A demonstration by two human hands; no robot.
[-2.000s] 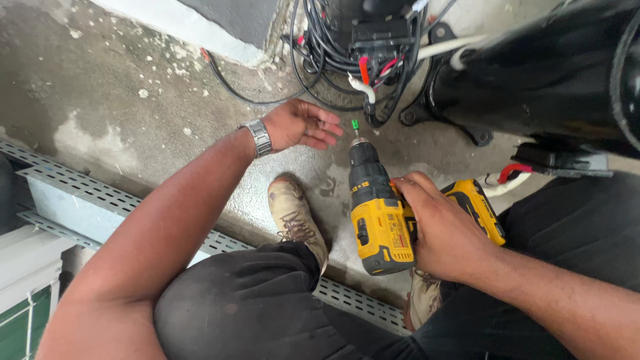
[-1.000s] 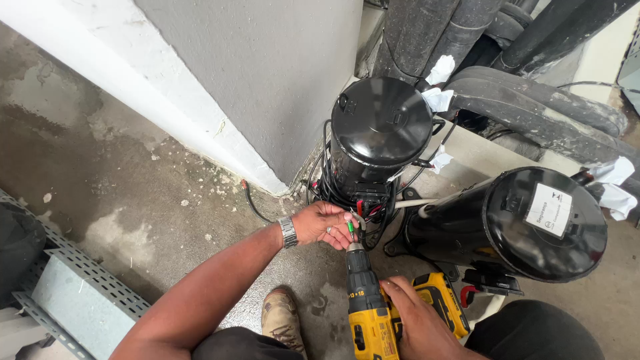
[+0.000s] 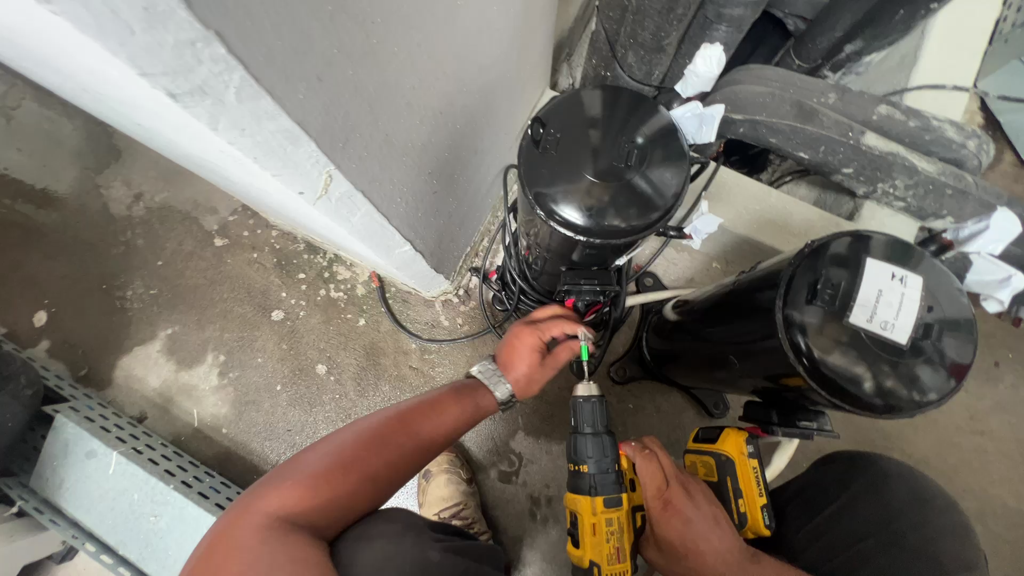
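Note:
My right hand [image 3: 680,504] grips the handle of a yellow and black DeWalt cordless drill [image 3: 596,496], which points up the view. A bit with a green sleeve [image 3: 585,353] sits in its chuck. My left hand [image 3: 540,352], with a metal watch [image 3: 493,382] on its wrist, has its thumb and fingers around the bit's tip; a small metallic piece shows there, too blurred to name. Just beyond the fingers is the open terminal box [image 3: 588,282] with red wires, on the side of an upright black compressor [image 3: 604,164]. Coiled black cables [image 3: 512,280] lie beside it.
A second black compressor [image 3: 808,320] with a paper label stands at the right. A grey and white column [image 3: 384,120] rises at the upper left. Insulated pipes [image 3: 848,120] run behind. Perforated metal channels [image 3: 128,472] lie at the lower left. My boot [image 3: 452,492] is on the concrete floor.
My left hand was apart from the bit two seconds ago and is now at its tip. My right hand keeps hold of the drill. The view has swung up to take in both compressors.

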